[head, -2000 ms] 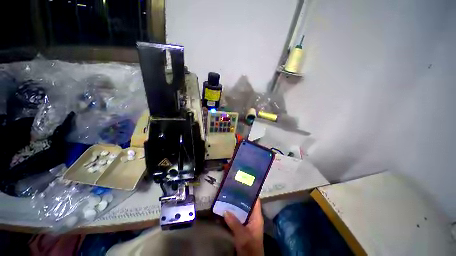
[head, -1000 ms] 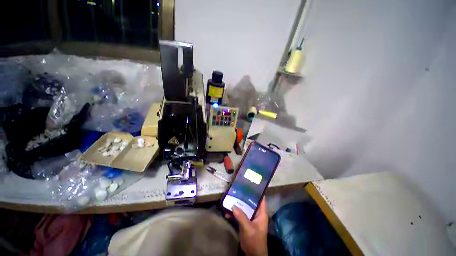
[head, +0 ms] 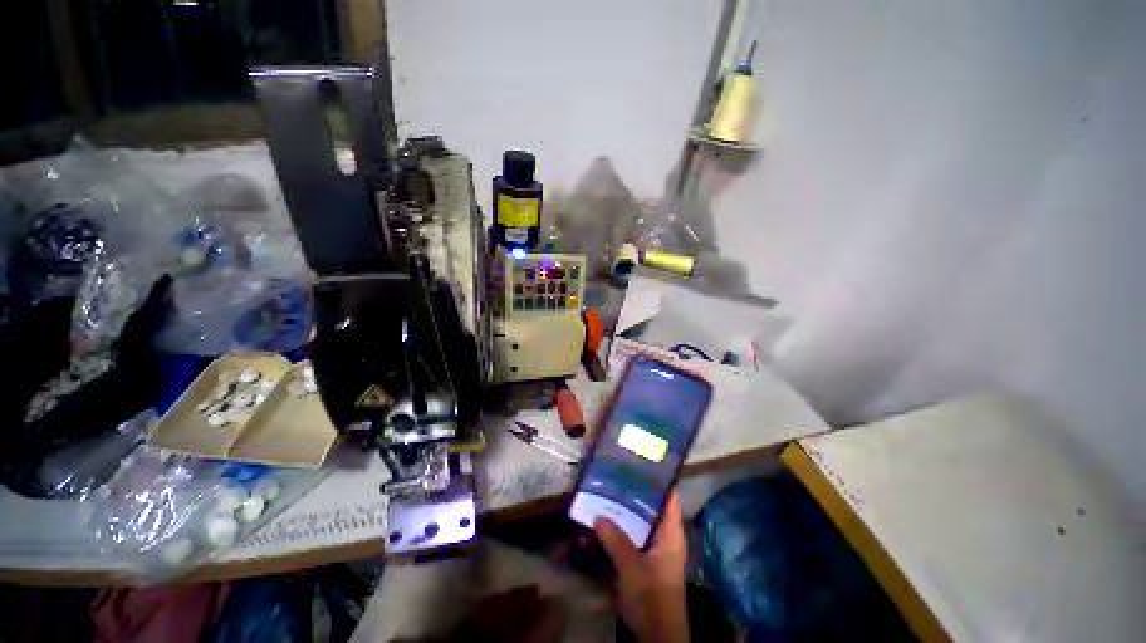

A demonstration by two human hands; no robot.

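Note:
My right hand (head: 647, 572) comes up from the bottom edge and holds a smartphone (head: 643, 450) upright and tilted, its thumb on the lower part of the lit screen. The screen shows a bright yellow block in its middle. My left hand is not seen. A blurred dark patch lies on the pale cloth (head: 409, 605) at the bottom, too unclear to name. The button-sewing machine (head: 377, 339) stands left of the phone, with its shiny work plate (head: 431, 523) uncovered below the clamp.
A beige button tray (head: 283, 433) and crumpled plastic bags (head: 138, 502) lie left of the machine. A control panel (head: 544, 286), black bottle (head: 517, 207), red-handled tool (head: 569, 411) and silvery snips (head: 543, 440) are near the phone. Another pale tabletop (head: 980, 502) is at right.
The view has shifted, so the machine sits further left and looks larger than one second ago. The phone stays in my right hand, slightly further right in the picture. A dark patch now shows on the cloth.

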